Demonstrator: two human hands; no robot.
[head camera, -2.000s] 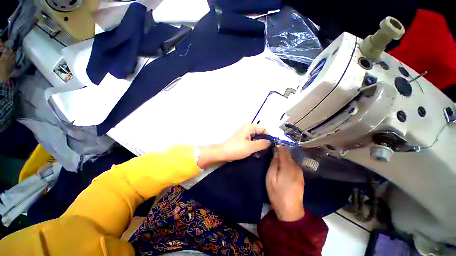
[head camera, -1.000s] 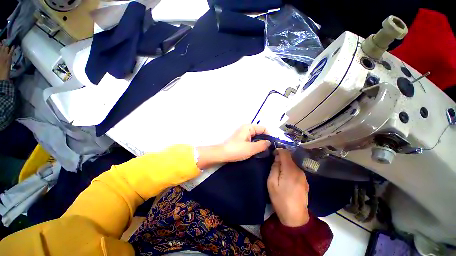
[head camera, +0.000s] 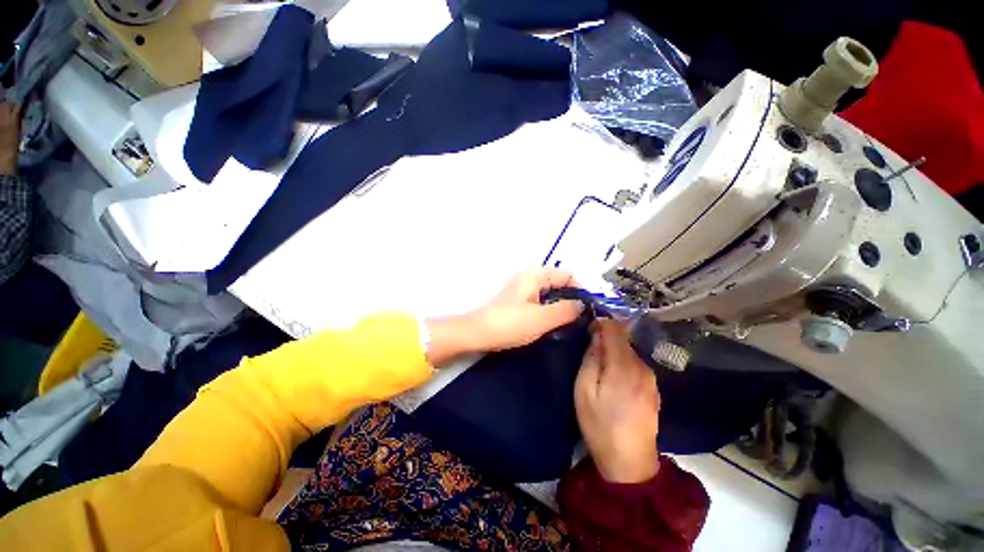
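Note:
A navy cloth panel (head camera: 496, 415) hangs over the table's near edge below the needle area of the white sewing machine (head camera: 745, 216). Its seam edge (head camera: 572, 294) is a narrow dark fold that runs to the lit presser foot (head camera: 634, 302). My left hand (head camera: 523, 313), in a yellow sleeve, pinches the fold just left of the foot. My right hand (head camera: 617, 399), in a dark red cuff, grips the cloth with its fingertips right below the fold, close to the foot. The needle itself is too small to tell.
Navy cut pieces (head camera: 432, 108) lie across the far side of the white table (head camera: 432, 226). A clear plastic bag (head camera: 631, 76) is beyond the machine head. A bent dark wire (head camera: 563, 229) stands beside the foot. At left are grey cloth (head camera: 119, 291) and a person's checked sleeve (head camera: 13, 221). A phone (head camera: 847, 528) is lower right.
Both hands stay at the seam by the foot. My right hand has shifted slightly. At the far left, the other person's hand and sleeve have moved slightly.

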